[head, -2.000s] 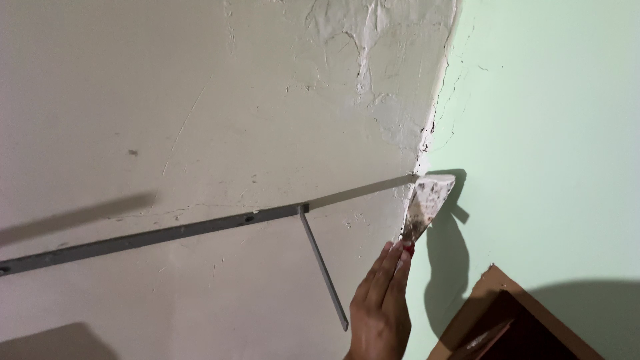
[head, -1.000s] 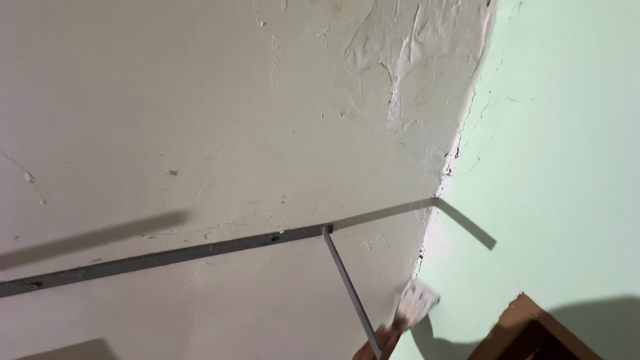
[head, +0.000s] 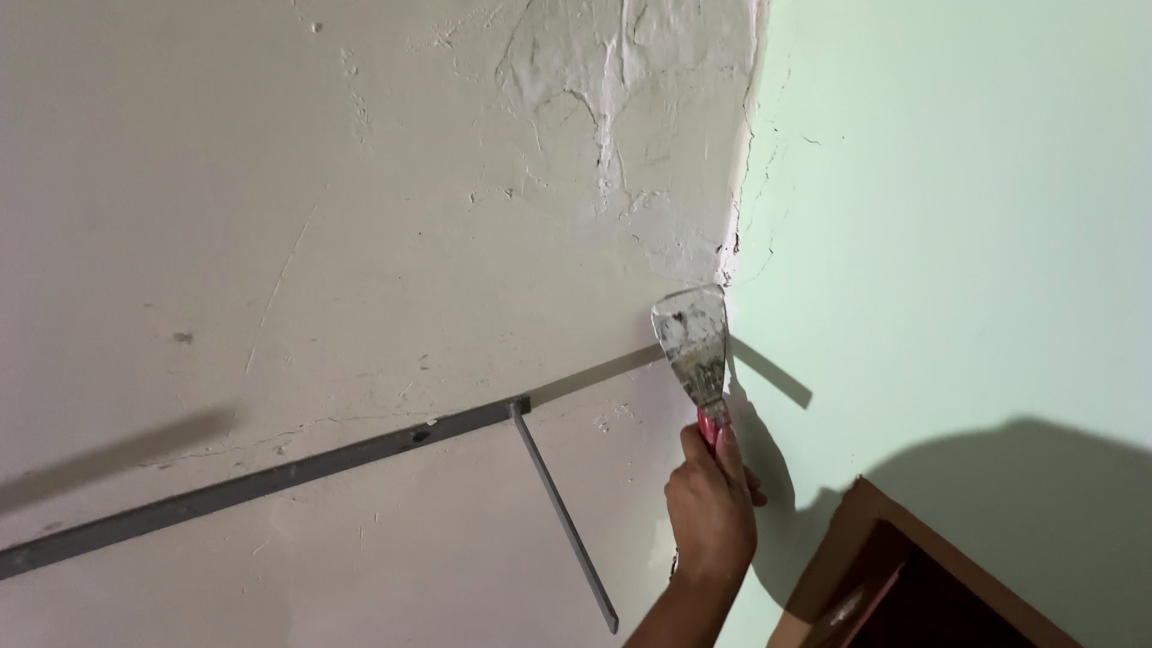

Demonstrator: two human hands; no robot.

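Note:
My right hand grips the red handle of a putty knife, a scraper with a worn, crusted metal blade. The blade points upward at the corner joint, where the off-white plastered surface meets the pale green wall. Its top edge lies just below a chipped white stretch of that joint; whether it touches cannot be told. Fine cracks run along the green side. My left hand is not in view.
A grey metal bar crosses from the left edge, with a thin rod slanting down from its end. Peeling plaster spreads near the top. A brown frame with a dark recess stands at lower right. Shadows fall on both surfaces.
My right hand and the putty knife went down along the corner joint, then came back up near the chipped stretch. The blade now lies more to the off-white side than two seconds ago.

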